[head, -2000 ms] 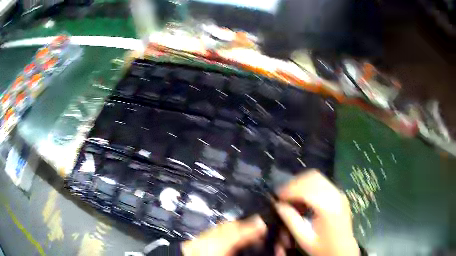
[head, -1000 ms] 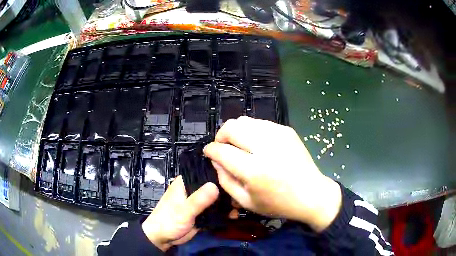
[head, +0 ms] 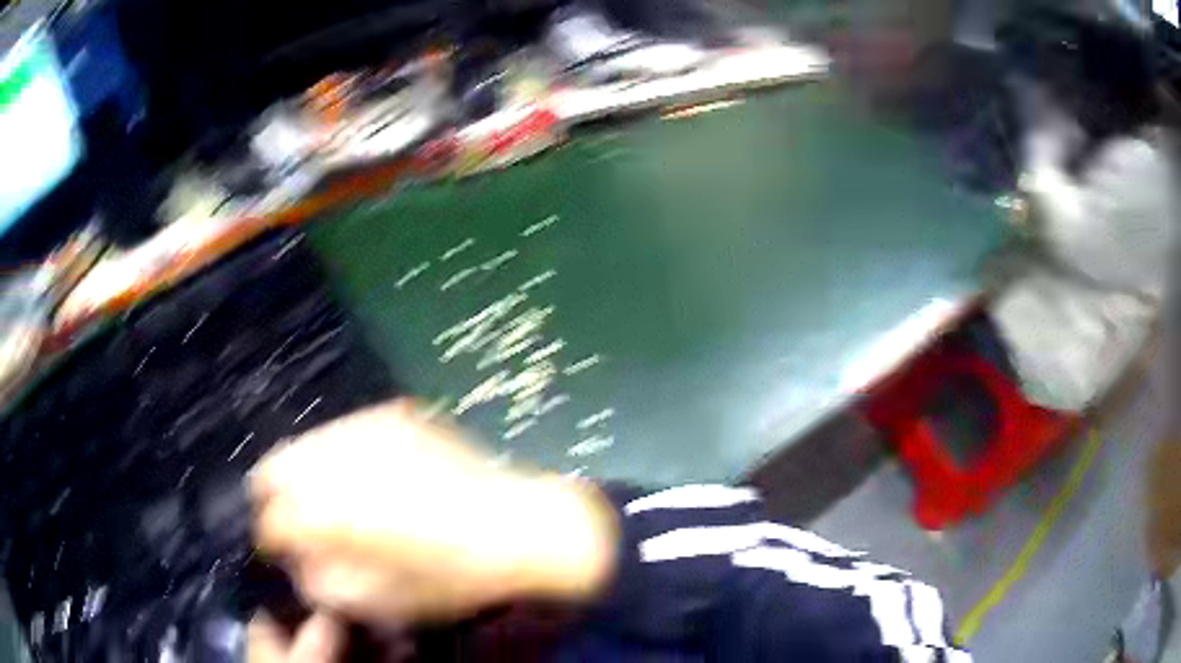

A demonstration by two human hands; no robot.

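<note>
The view is strongly blurred. My right hand [head: 434,518] is at the lower left, over the near right part of the black blister tray [head: 168,389], with its fingers bent. What its fingertips hold cannot be made out. Part of my left hand [head: 301,640] shows at the bottom edge, just below my right hand; the rest is cut off. Something dark lies between the two hands, too blurred to name. Small pale pieces [head: 512,343] lie scattered on the green mat [head: 725,246] to the right of the tray.
A red stool [head: 958,427] stands past the mat's near right edge, on the grey floor with a yellow line. White bag-like bundles [head: 1075,324] are at the far right. Blurred clutter [head: 350,130] runs along the back edge. A lit screen [head: 36,123] is at the top left.
The view has swung right, so the tray and both hands now sit further left in the picture. The red stool shows more fully. My left hand is now mostly out of the picture.
</note>
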